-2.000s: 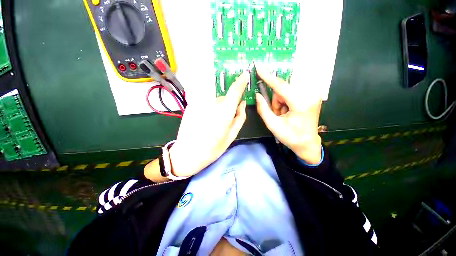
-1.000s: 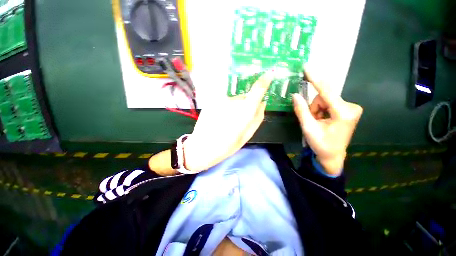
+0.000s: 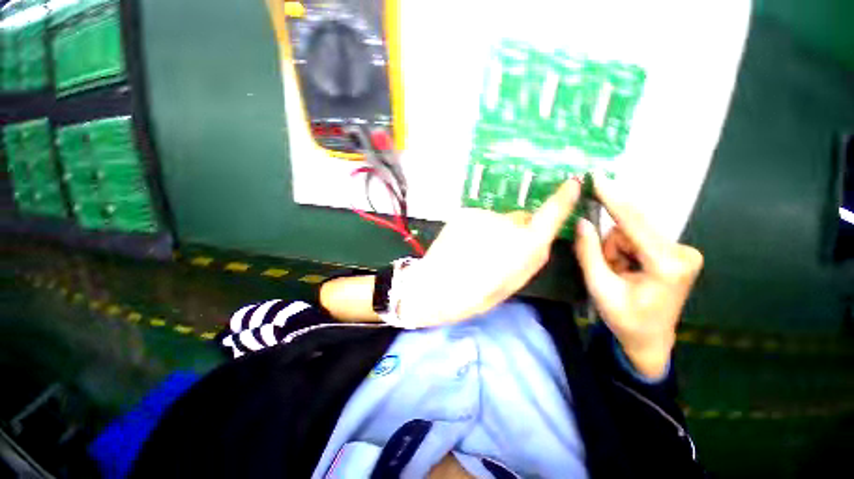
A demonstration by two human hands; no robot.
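Observation:
A green circuit board panel (image 3: 560, 112) lies on a bright white sheet (image 3: 440, 103). My right hand (image 3: 641, 271) pinches a dark test probe (image 3: 592, 204) over the panel's lower right part. My left hand (image 3: 482, 257) reaches over the panel's lower edge, its fingertips almost at the probe tip. A small red bit shows at those fingertips; the rest of the red probe is hidden by the fingers. A multimeter (image 3: 342, 70) with a yellow rim lies left of the panel, with red and dark leads (image 3: 391, 182) plugged in at its bottom.
A black tray (image 3: 89, 105) at the far left holds several green panels (image 3: 108, 173). A dark phone (image 3: 846, 201) is cut off at the right edge. Yellow-black striped lines run below the green bench top (image 3: 211, 122).
The view has shifted, so bench things sit further right and more tray panels show. Both hands have moved rightward along the panel's lower row, and their fingertips have come close together again.

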